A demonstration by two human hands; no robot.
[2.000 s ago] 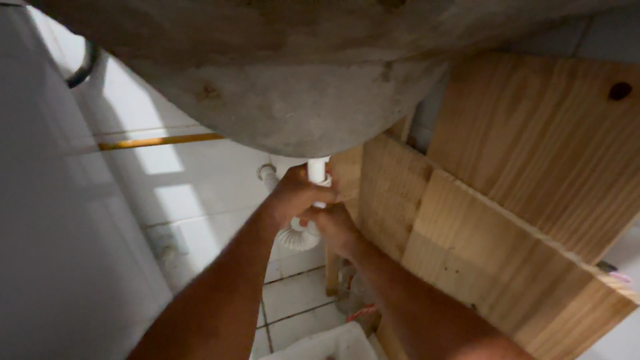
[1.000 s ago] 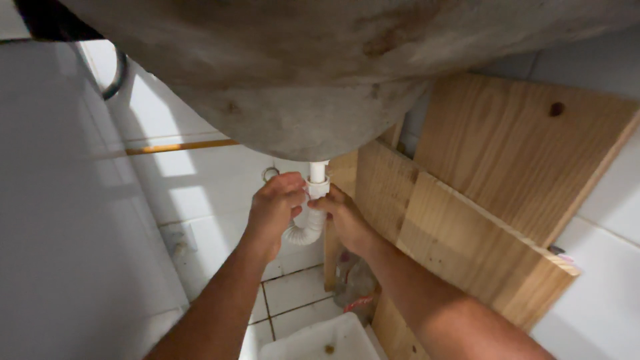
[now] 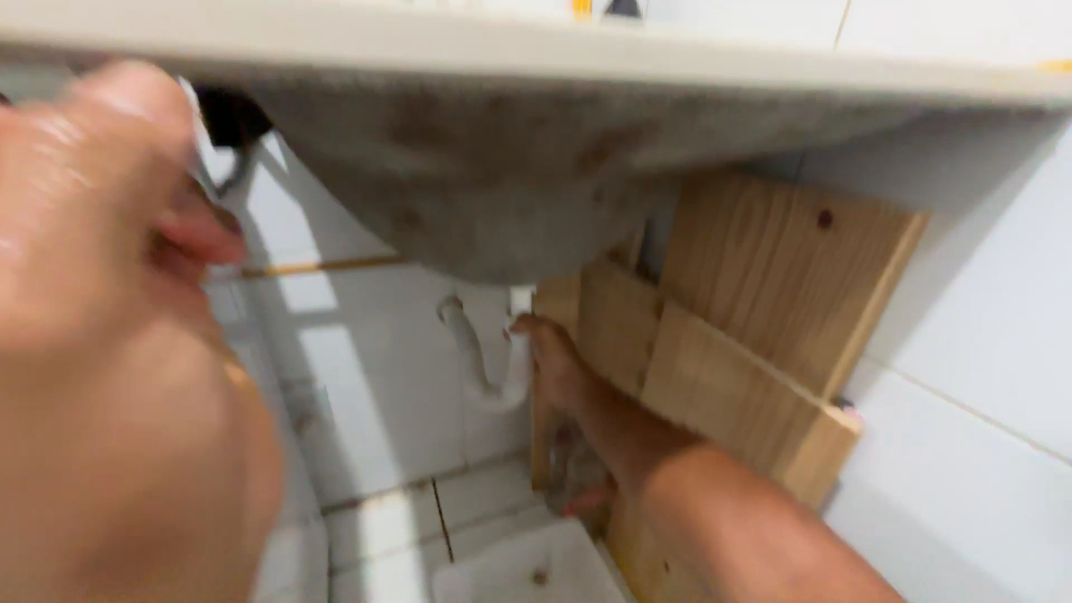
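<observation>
Beneath the rough grey underside of a sink basin [image 3: 502,201], my right hand [image 3: 544,343] is closed around the upper part of a white flexible drain pipe [image 3: 505,394]. The pipe bends in a U and rises to a round fitting at the tiled wall [image 3: 450,308]. A short white tailpiece [image 3: 521,300] shows between the basin and my right hand. My left hand [image 3: 126,276] is large and blurred at the left, close to the camera and near the sink's front edge [image 3: 469,42]. Its fingers are partly curled, and whether they touch or hold anything cannot be told.
Wooden boards [image 3: 754,368] stand right of the pipe, beside the right forearm. A white plastic tub [image 3: 536,565] sits on the tiled floor below. A cloudy plastic item [image 3: 574,469] lies behind it. A yellow strip [image 3: 327,266] runs along the back wall, and a dark hose [image 3: 239,172] hangs at upper left.
My left hand has left the drain pipe and come up to the left, near the camera. My right hand has stayed at the pipe. The view has shifted, now showing the sink's front edge.
</observation>
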